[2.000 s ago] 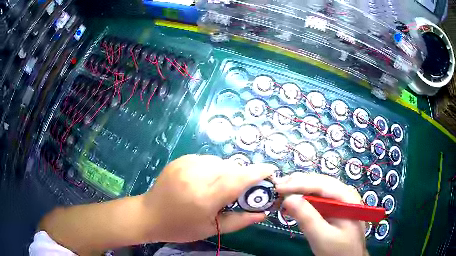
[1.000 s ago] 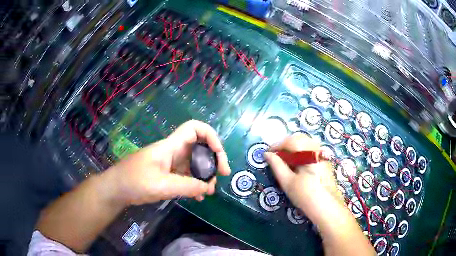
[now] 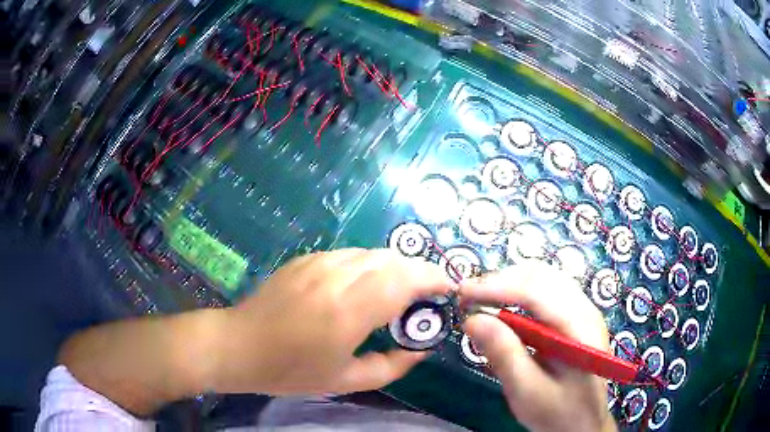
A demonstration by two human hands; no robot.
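Observation:
My left hand [image 3: 321, 325] holds a round speaker [image 3: 422, 324] by its edge, its ringed face with pale centre towards me. My right hand [image 3: 540, 337] holds the red test probe [image 3: 574, 348], its tip at the speaker's right edge; the fingers hide whether it touches. A clear blister tray [image 3: 460, 91] lies under and beyond my hands, with rows of white-ringed speakers and some red lead wires. A second clear tray [image 3: 279, 181] on the left holds dark-backed speakers with red wires in its far and left parts.
Stacks of clear trays [image 3: 620, 55] stand along the far side, and more [image 3: 51, 101] at the left. Yellow tape [image 3: 591, 120] crosses the green mat [image 3: 734, 325]. A green label [image 3: 207, 253] shows by the left tray. A blue object is cut off at the top edge.
One second ago my hands were apart, the left holding a dark-backed disc. Now they are together, with a speaker face showing and the probe at its edge. The view has shifted slightly.

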